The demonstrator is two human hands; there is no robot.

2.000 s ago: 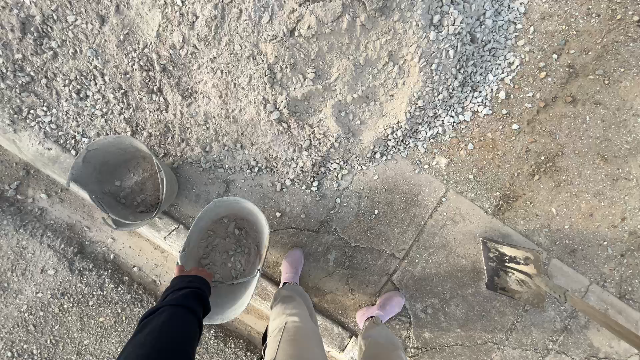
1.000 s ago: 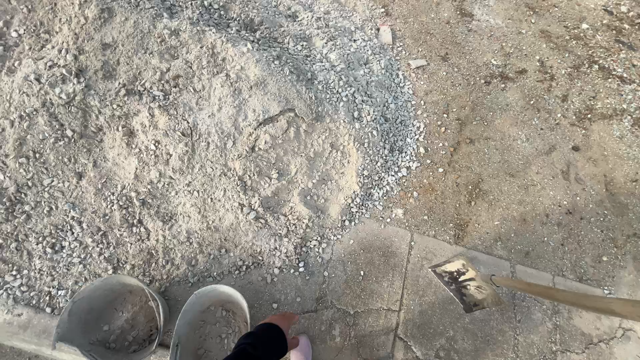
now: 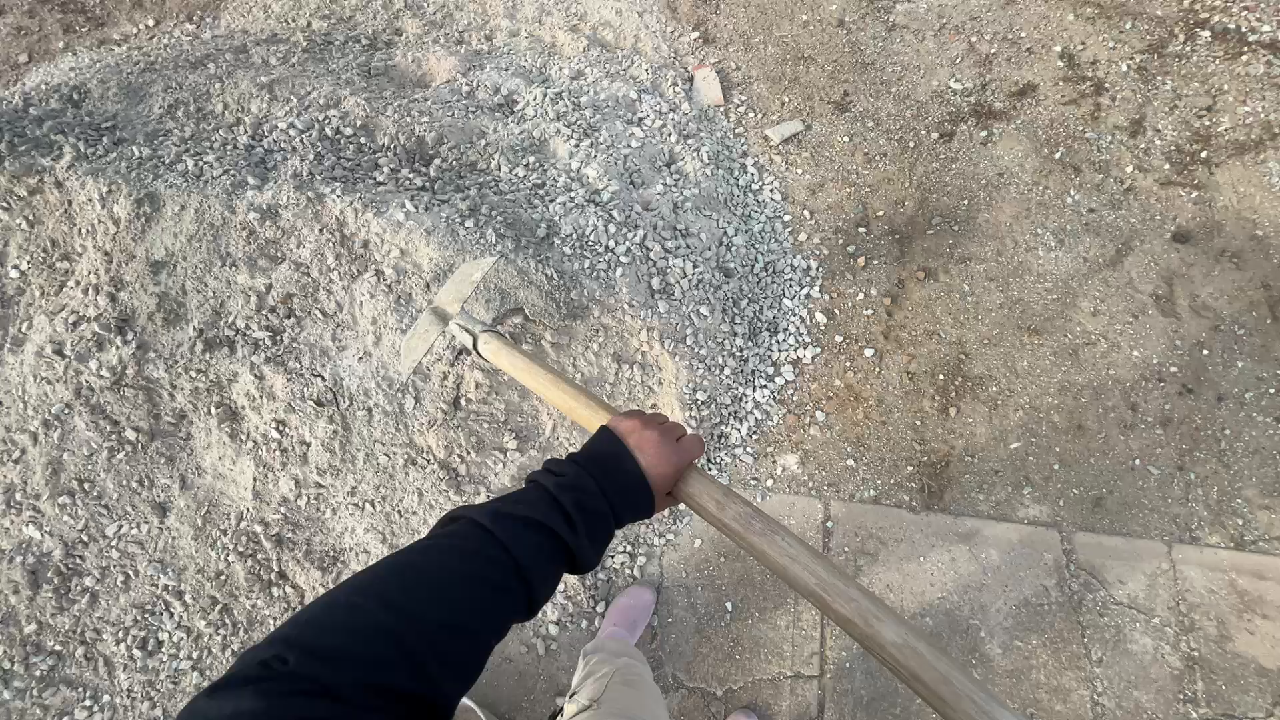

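Note:
A hoe with a long wooden handle [image 3: 800, 565] runs diagonally from the lower right up to the middle left. My left hand [image 3: 658, 455], coming from a dark sleeve, is closed around the handle near its middle. The metal hoe head [image 3: 442, 315] is over the pile of gravel and sand [image 3: 300, 300], seen nearly edge-on; whether it touches the pile is unclear. My right hand is out of view, and the handle's far end is cut off at the bottom edge.
Cracked concrete paving [image 3: 930, 600] lies at the lower right, with bare dirt [image 3: 1040, 300] beyond it. A brick fragment [image 3: 706, 86] and a stone piece [image 3: 785, 131] lie by the gravel's edge. A pink shoe [image 3: 629, 612] stands below my hand; a bucket rim [image 3: 472, 709] shows at the bottom.
My left hand was at a bucket two seconds ago and now grips the hoe handle. The hoe, earlier lying on the paving at the right, is now over the pile.

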